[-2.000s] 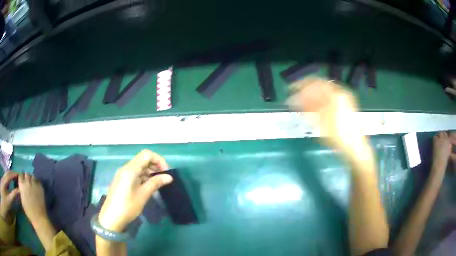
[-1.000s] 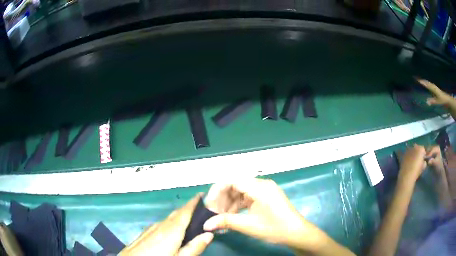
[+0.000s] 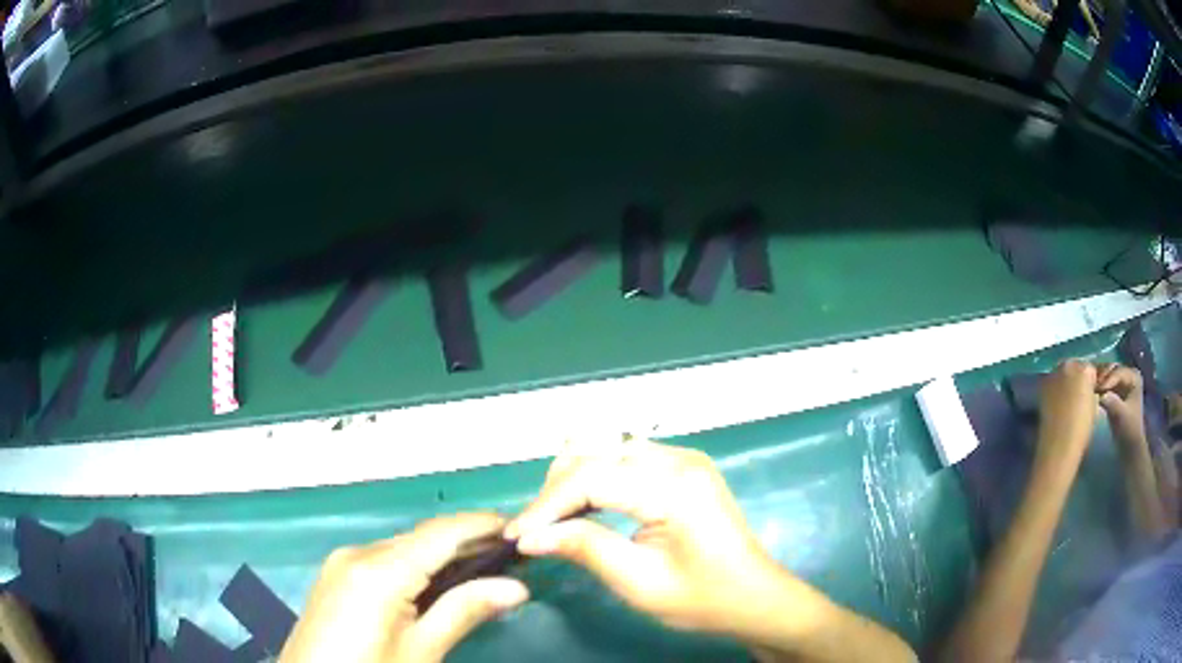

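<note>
A dark piece [image 3: 469,565] is held between my two hands at the lower centre, bent or folded and mostly hidden by the fingers. My left hand [image 3: 395,589] grips its near left part, with the thumb on top. My right hand [image 3: 661,538] pinches its upper right end between thumb and fingers. A pile of dark cut pieces [image 3: 88,589] lies on the table at the lower left, with a loose dark piece [image 3: 259,609] beside it.
Dark strips [image 3: 544,277] and a red-and-white patterned strip [image 3: 224,360] lie on the green belt [image 3: 830,317] beyond the white rail [image 3: 726,394]. A white block [image 3: 948,422] and a neighbour's hands [image 3: 1089,395] are at right. Another person's hand [image 3: 23,635] shows at lower left.
My right hand came back from over the belt to meet my left. The piece, hanging flat two seconds ago, is now bent between both hands. The belt strips have shifted left in view.
</note>
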